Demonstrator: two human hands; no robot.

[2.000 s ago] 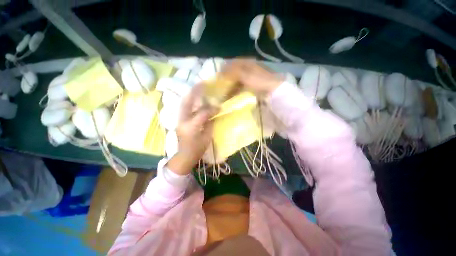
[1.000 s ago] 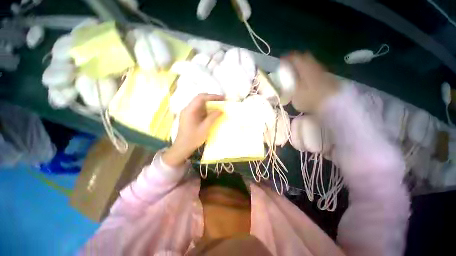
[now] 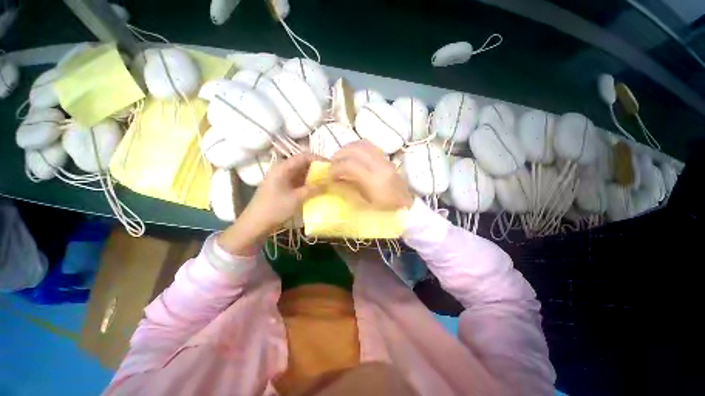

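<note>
My left hand [image 3: 280,193] holds the left edge of a bright yellow label sheet [image 3: 348,219] near the table's front edge. My right hand [image 3: 365,172] is on the sheet's upper part, fingers bent close to my left fingertips. Whether a small label is between the fingers cannot be told. White speckled oval pads [image 3: 243,114] with a thin brown line lie heaped just beyond my hands. Thin pale cords show below the sheet.
More pads [image 3: 495,148] with bunched cords [image 3: 553,203] lie to the right. Yellow sheets [image 3: 166,151] lie among pads at left. Scattered pads [image 3: 452,53] lie on the dark green surface beyond the rail. A brown carton [image 3: 127,290] stands below left.
My right hand has come back from a white pad at the right to the yellow sheet and no longer holds that pad. My left hand stays at the sheet. The camera view has shifted.
</note>
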